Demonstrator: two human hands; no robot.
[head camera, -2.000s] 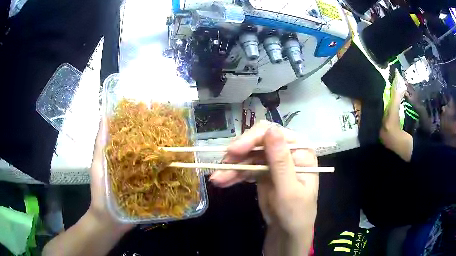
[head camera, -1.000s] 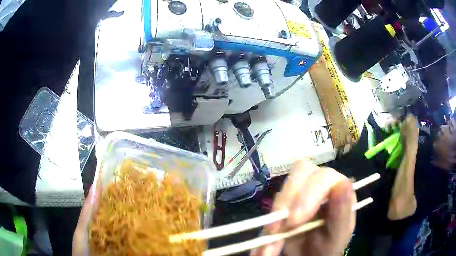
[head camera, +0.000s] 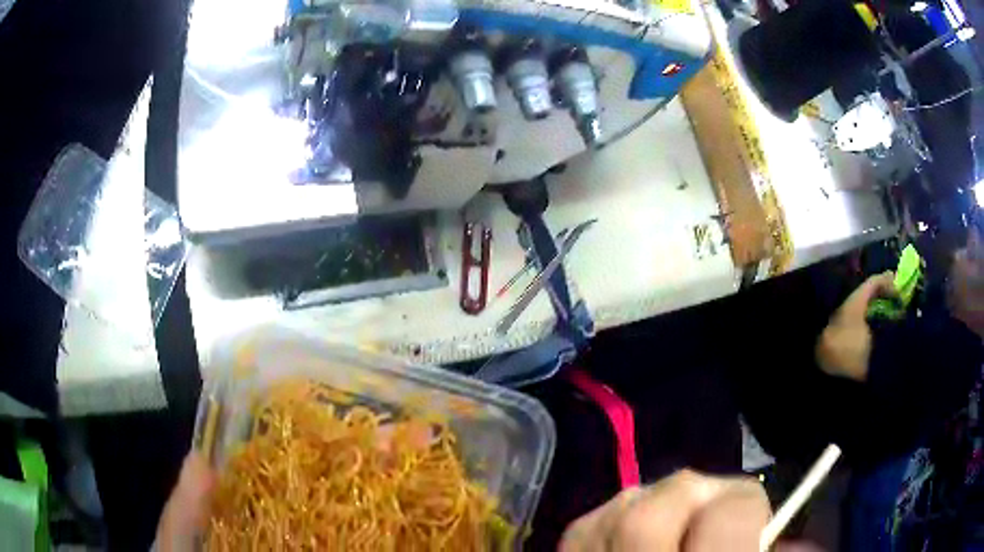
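Note:
A clear plastic container (head camera: 523, 431) with orange-brown fried noodles (head camera: 345, 474) is low in the picture, its near end cut off by the bottom edge. My left hand (head camera: 186, 512) holds its left side; only part of the hand shows. My right hand (head camera: 674, 520) is at the bottom edge, right of the container, cut off and a little blurred. It holds pale chopsticks; one stick end (head camera: 804, 491) sticks out on its right. The chopstick tips are not in view.
Sewing machine (head camera: 432, 178) ahead on a white table (head camera: 637, 237). Red snips (head camera: 475, 267), tweezers (head camera: 545, 275) and a dark strap (head camera: 552, 270) lie right of a dark recess (head camera: 324, 259). A clear lid (head camera: 97, 232) lies left. Another person's hand (head camera: 847, 332) is at right. A pink strip (head camera: 615, 415) hangs below the table.
The container has turned and its far edge now reaches further right. My right hand has moved lower, partly out of the picture. The other person's hand has shifted.

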